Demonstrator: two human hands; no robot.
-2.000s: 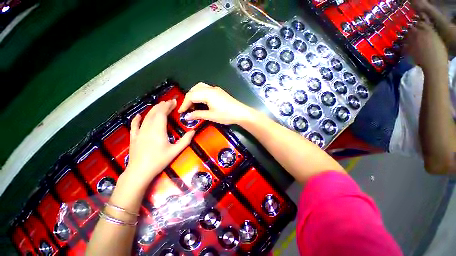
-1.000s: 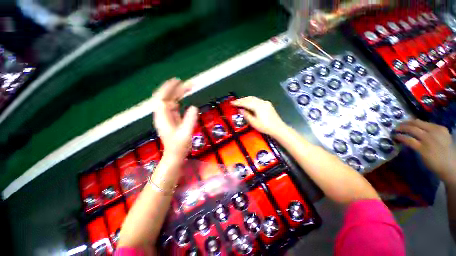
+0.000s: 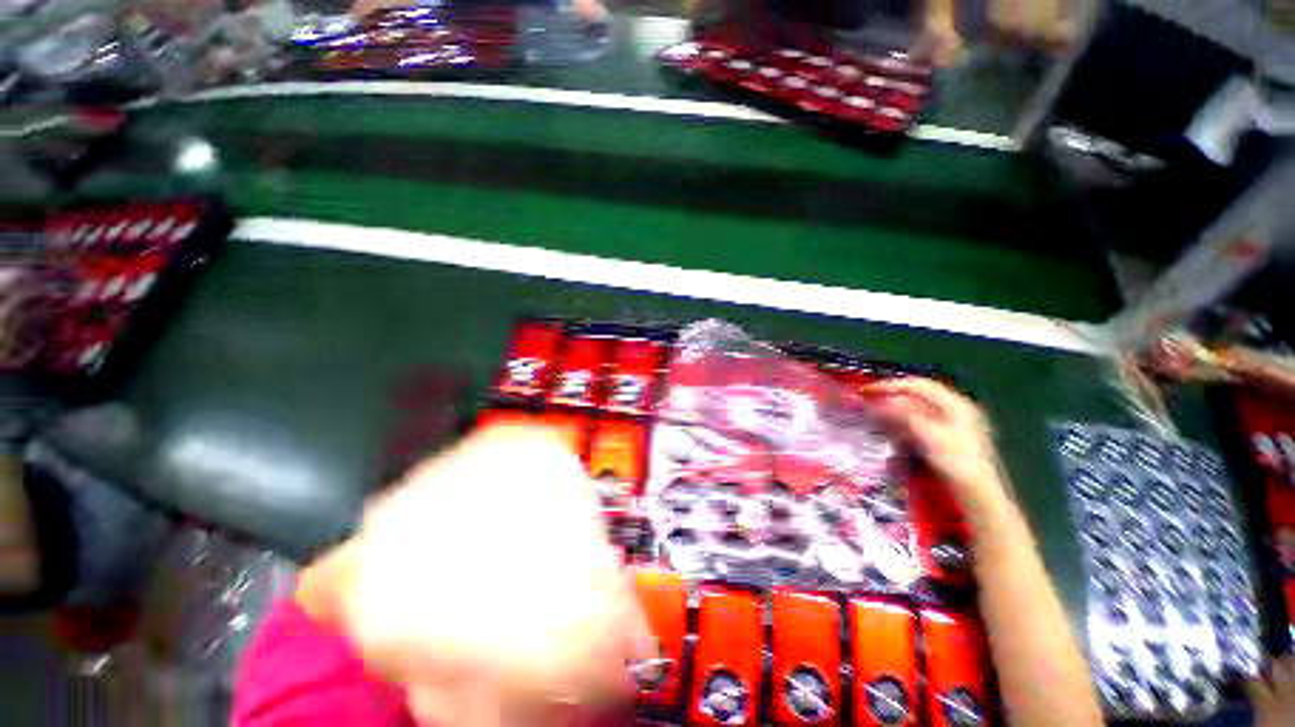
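Observation:
The black blister tray [image 3: 636, 537] of glossy red housings [image 3: 730, 642] lies in front of me, with silver-centred discs on the housings I can make out. A clear carrier sheet [image 3: 774, 476] with rows of discs in its lower part lies over the tray's middle and right. My right hand [image 3: 937, 426] is at the sheet's upper right edge, blurred; whether it grips the sheet is unclear. My left hand [image 3: 497, 568] is large, overexposed and blurred over the tray's left side. Its fingers cannot be made out, and it hides the housings beneath.
A full disc sheet [image 3: 1157, 568] lies right of the tray. Other trays of red housings stand at the left [image 3: 121, 277], the far side [image 3: 810, 78] and the right edge. A white rail [image 3: 639, 273] crosses the green bench. Another person's hand [image 3: 1207, 362] is at the right.
The view has swung left and levelled. My left hand has come closer to the camera, over the tray's left. My right hand has moved from the tray's top corner to the carrier sheet's edge.

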